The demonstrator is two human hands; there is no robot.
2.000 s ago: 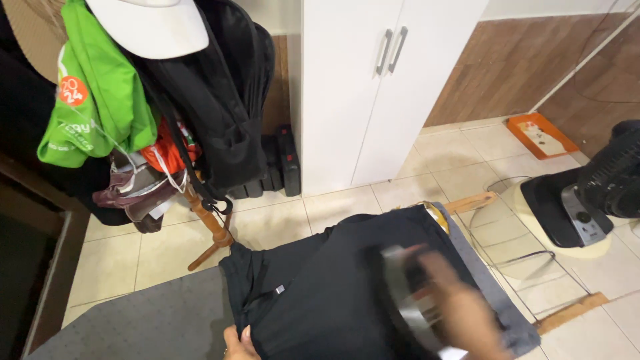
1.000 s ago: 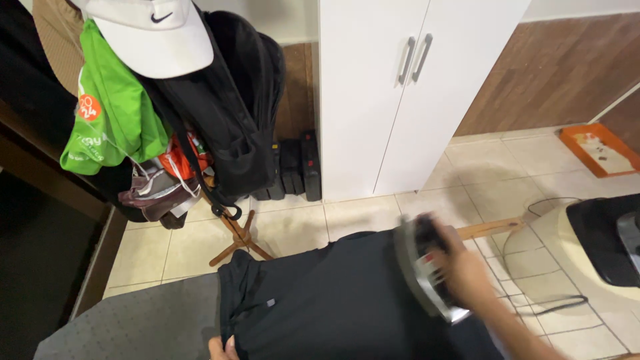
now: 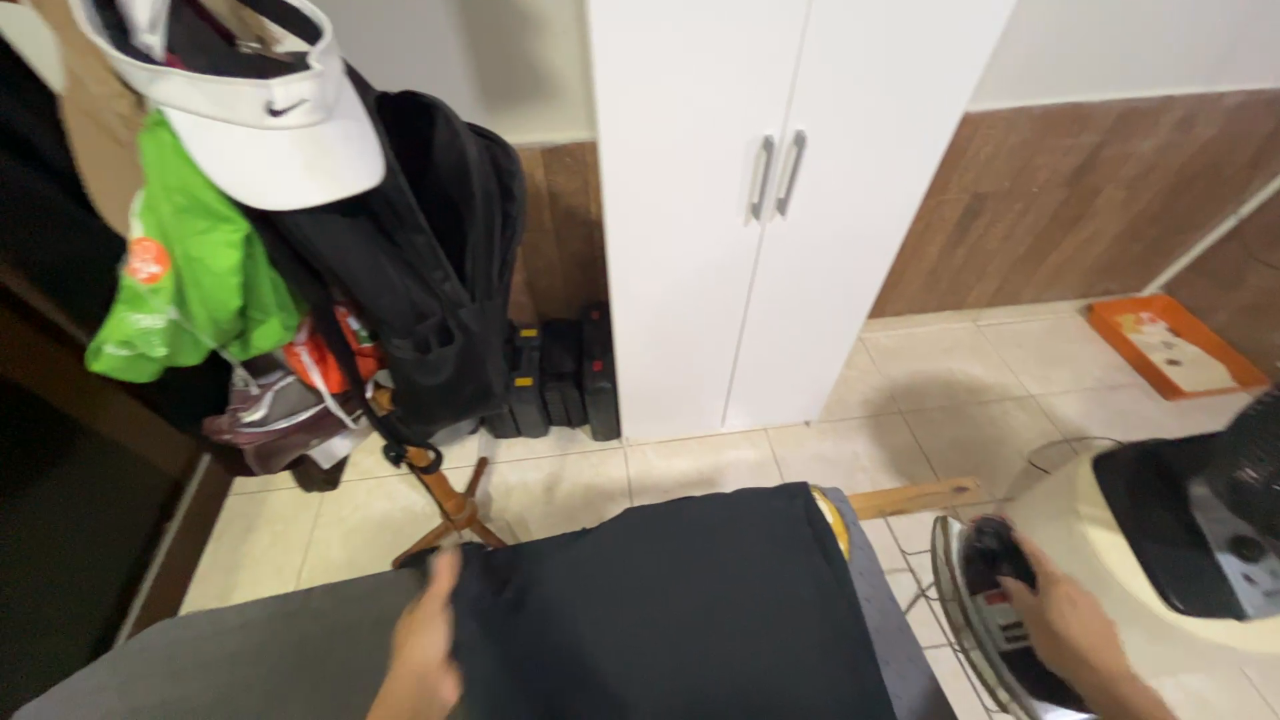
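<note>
A black garment lies spread over the grey ironing board. My right hand grips the handle of a clothes iron, which is tilted over the wire rest at the board's right end, to the right of the cloth. Whether the iron touches the rest, I cannot tell. My left hand, blurred, is at the garment's left edge with the thumb or a finger raised; it holds nothing that I can see.
Behind the board stand a white cabinet and a wooden coat stand hung with a black backpack, a green bag and a white visor. A fan base is at right, an orange tray beyond.
My right hand has carried the iron off the black garment to the wire rest on the right. My left hand has moved up along the garment's left edge.
</note>
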